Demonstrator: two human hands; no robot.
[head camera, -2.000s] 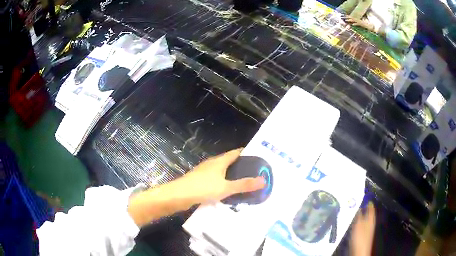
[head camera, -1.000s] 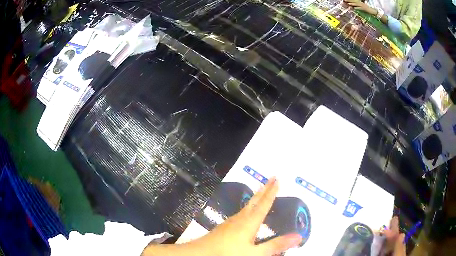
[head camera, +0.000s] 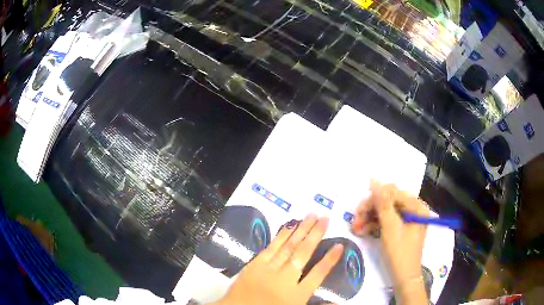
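Flat white printed cartons (head camera: 376, 143) overlap on the black-covered bench in front of me, with black round product pictures, blue rings and small blue label strips. My left hand (head camera: 286, 262) is spread flat on them with its fingers apart, across the product pictures. My right hand (head camera: 396, 229) holds a blue pen (head camera: 430, 220) over a carton. The pen's rear end points right. Its tip is hidden by my fingers near a blue label strip, so I cannot tell if it touches the card.
A stack of flat cartons (head camera: 37, 140) with clear plastic (head camera: 122, 33) lies at the far left. Printed cartons (head camera: 514, 140) stand upright at the right. The bench sheeting (head camera: 155, 119) is scratched and shiny. A blue mesh crate (head camera: 30, 262) is at lower left on the green floor.
The cartons under my hands now lie as a fan with two upper flaps showing side by side. My right hand has come in from the right edge over the cartons with the pen.
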